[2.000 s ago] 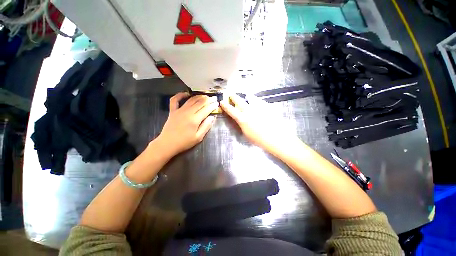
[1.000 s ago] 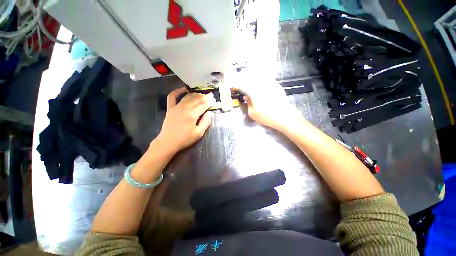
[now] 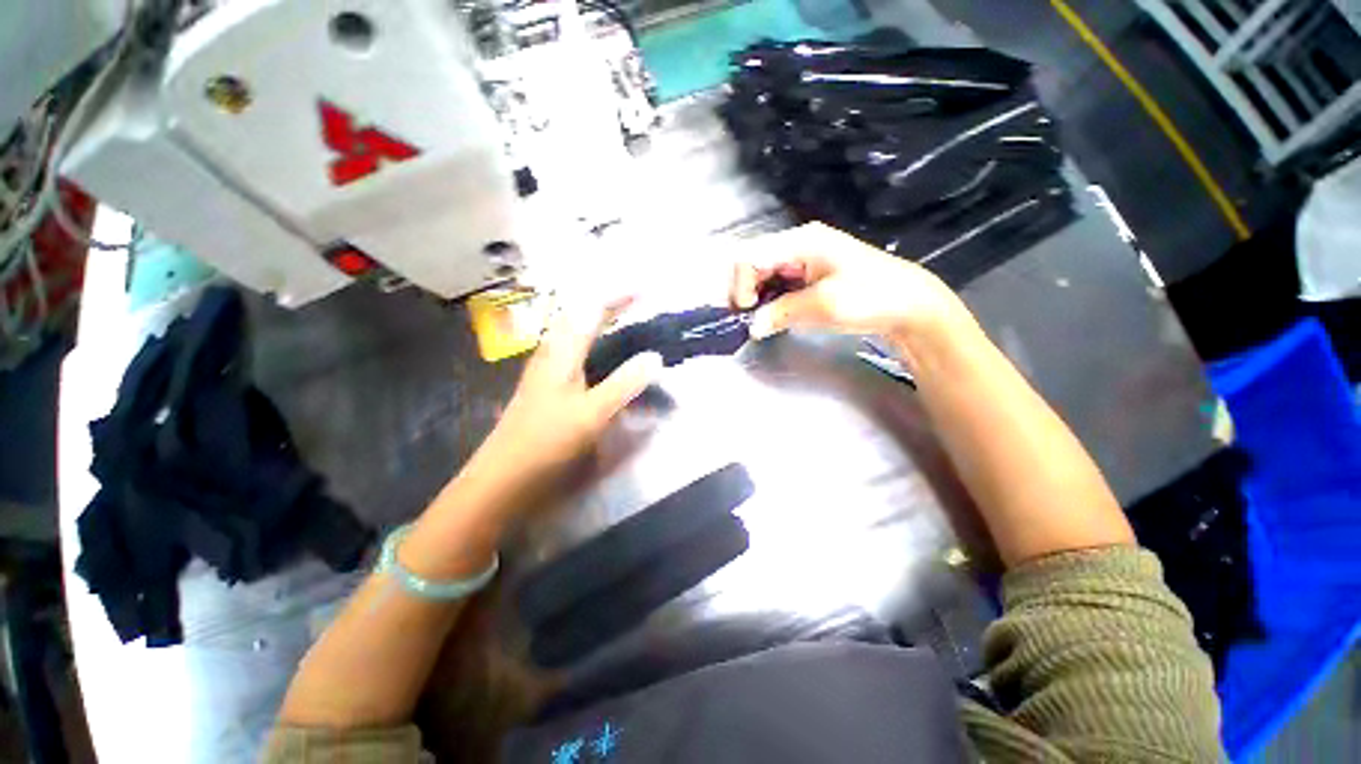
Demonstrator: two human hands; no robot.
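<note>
A short black zipper piece (image 3: 687, 334) with a thin pale line is held between my two hands, to the right of the needle area. My left hand (image 3: 570, 391) grips its left end between thumb and fingers. My right hand (image 3: 836, 291) pinches its right end; something dark red shows in the fingers, too small to name. The yellow plate (image 3: 505, 324) shows under the white sewing machine head (image 3: 336, 149). Two black fabric strips (image 3: 642, 560) lie on the metal table nearest me.
A heap of black cut pieces (image 3: 194, 463) lies at the left. A pile of black zippers (image 3: 911, 142) lies at the back right. Metal blades (image 3: 887, 360) show partly behind my right wrist. A blue bin (image 3: 1296, 523) with black pieces beside it stands at the right.
Both hands have moved right, away from the needle area, with the black piece between them. The yellow plate is uncovered. The view has shifted to the right.
</note>
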